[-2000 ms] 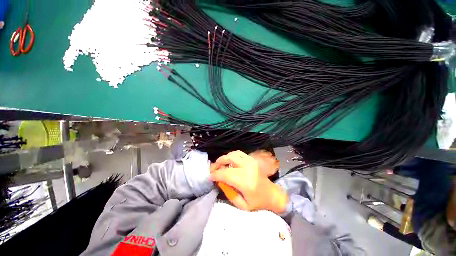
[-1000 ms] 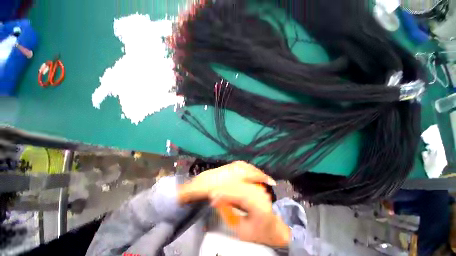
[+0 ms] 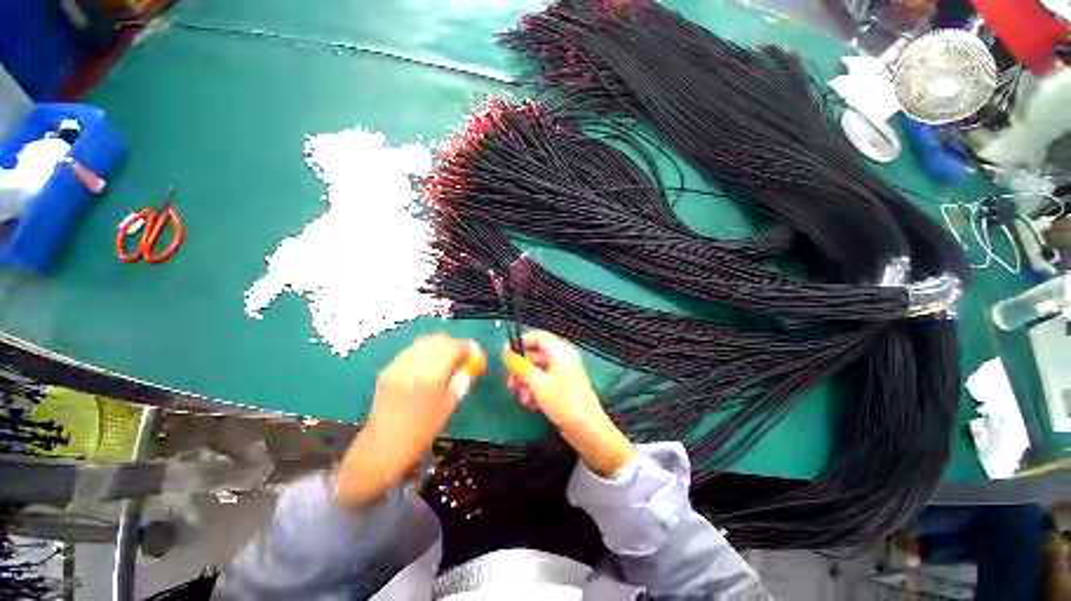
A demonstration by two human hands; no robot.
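My left hand [image 3: 423, 387] is over the green bench's front edge, blurred, with an orange and white covering at the thumb. Whether it holds anything cannot be told. My right hand [image 3: 554, 382], with an orange covered thumb, pinches a small bunch of black cables [image 3: 514, 319], whose red-tipped ends point away from me. The white pile of connector housings [image 3: 352, 241] lies beyond my left hand. It touches the red wire ends [image 3: 452, 176] of the large black cable hank [image 3: 705, 252], which stretches right to a clear tie [image 3: 934, 296].
Orange-handled scissors [image 3: 150, 233] and a blue bin [image 3: 88, 176] lie left on the green mat [image 3: 223, 153]. A round fan [image 3: 945, 76] stands far right, near white cord [image 3: 984, 229]. Crumpled tissue [image 3: 996, 420] lies right. White-tipped ends [image 3: 456, 487] show below the bench edge.
My hands were together over my lap, one over the other. They are now apart and raised over the bench edge, the right on a cable bunch. The view has tilted up, showing more bench.
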